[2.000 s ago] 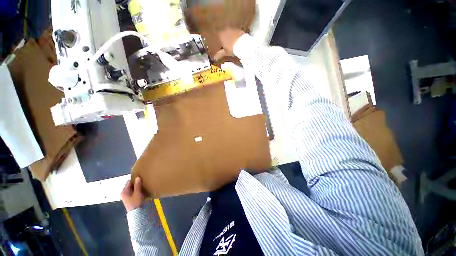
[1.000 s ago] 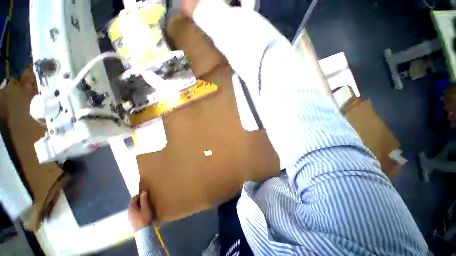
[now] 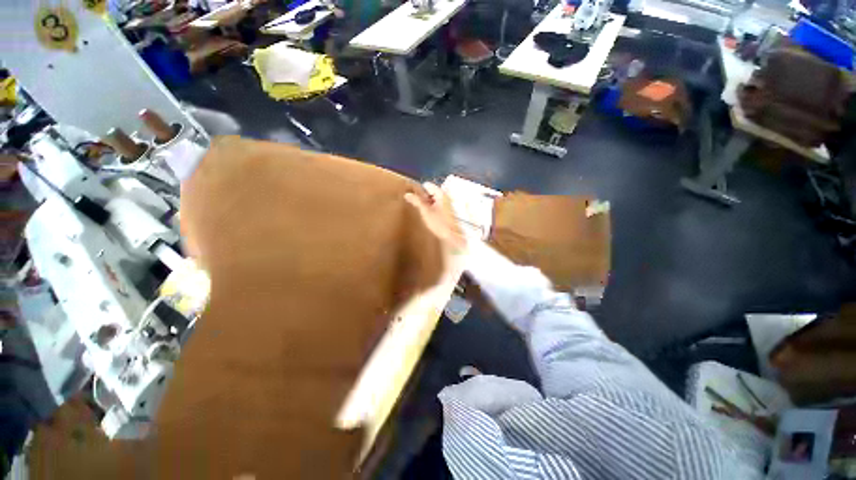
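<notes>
A large tan-brown bag panel is raised and fills the middle left of the view, bent near its right edge. My right hand holds that right edge, with fingers at its upper right corner. My left hand is not in view. The white sewing machine stands left of the panel, which hides part of it. The pale edge of the machine table shows below my right hand.
Brown pieces lie on a low stand beyond my right hand. White worktables stand across the dark floor. A chair with yellow cloth is at the back left. Brown pieces heap on a table at right.
The panel has been lifted from the table and machine. The view has swung up and right, showing the workshop. My left hand has gone out of view.
</notes>
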